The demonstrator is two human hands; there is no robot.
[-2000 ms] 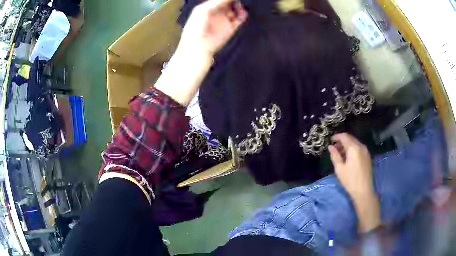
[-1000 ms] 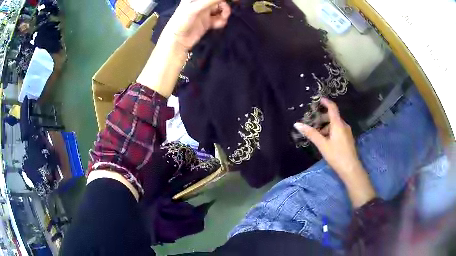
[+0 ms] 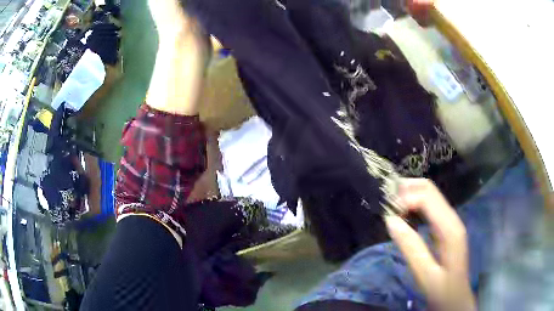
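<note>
A dark garment piece (image 3: 304, 121) with pale embroidered scallops stretches diagonally from the top edge down to my right hand. My right hand (image 3: 434, 237) pinches its embroidered edge between thumb and fingers. My left hand (image 3: 176, 30) is blurred and cut off by the top edge, beside the upper end of the cloth; its fingers and grip cannot be made out. Another dark embroidered piece (image 3: 401, 100) lies behind, towards the table, with a small yellowish mark on it.
An open cardboard box (image 3: 228, 91) at centre left holds white cloth (image 3: 246, 155). Dark embroidered cloth (image 3: 225, 225) hangs over its near side. The white table (image 3: 510, 54) with a wooden edge curves along the right. Blue denim (image 3: 358, 273) is below. Racks with garments stand far left.
My left hand has moved left and up, and a dark piece now stretches diagonally across the view. My right hand, earlier apart at the embroidery, has closed on the edge. White cloth in the box is more exposed.
</note>
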